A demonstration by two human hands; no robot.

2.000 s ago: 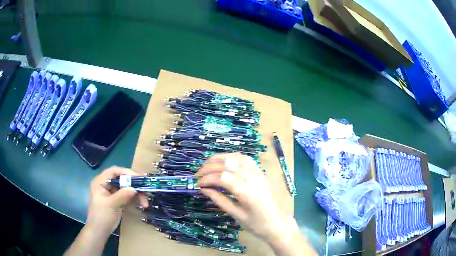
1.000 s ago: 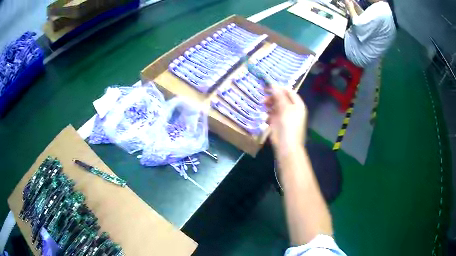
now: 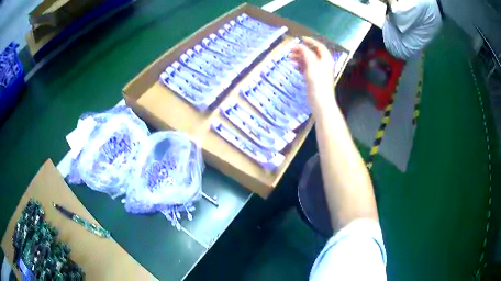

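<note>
My right hand (image 3: 312, 55) is over the far part of the right row in the brown shell tray (image 3: 165, 118), fingers bent close to the shells. Whether it holds one cannot be told. The tray holds two rows of pale lavender housing shells (image 3: 250, 137); the near shells of the right row lie spread apart. My left hand is out of the picture. A pale purple piece (image 3: 25, 270) shows at the bottom left edge, over the pile of green circuit boards (image 3: 38, 241) on the cardboard sheet (image 3: 99, 255).
Crumpled clear bags of small parts (image 3: 159, 173) lie between cardboard and tray. A single board assembly (image 3: 82, 219) lies apart. A blue bin (image 3: 10, 74) and brown cartons are beyond. A black round stool (image 3: 316, 192), red stool and another person are right of the bench.
The view has moved closer to the tray. My right hand has moved toward the far end of the right row. The blurred dark-green thing near its fingertips is no longer seen.
</note>
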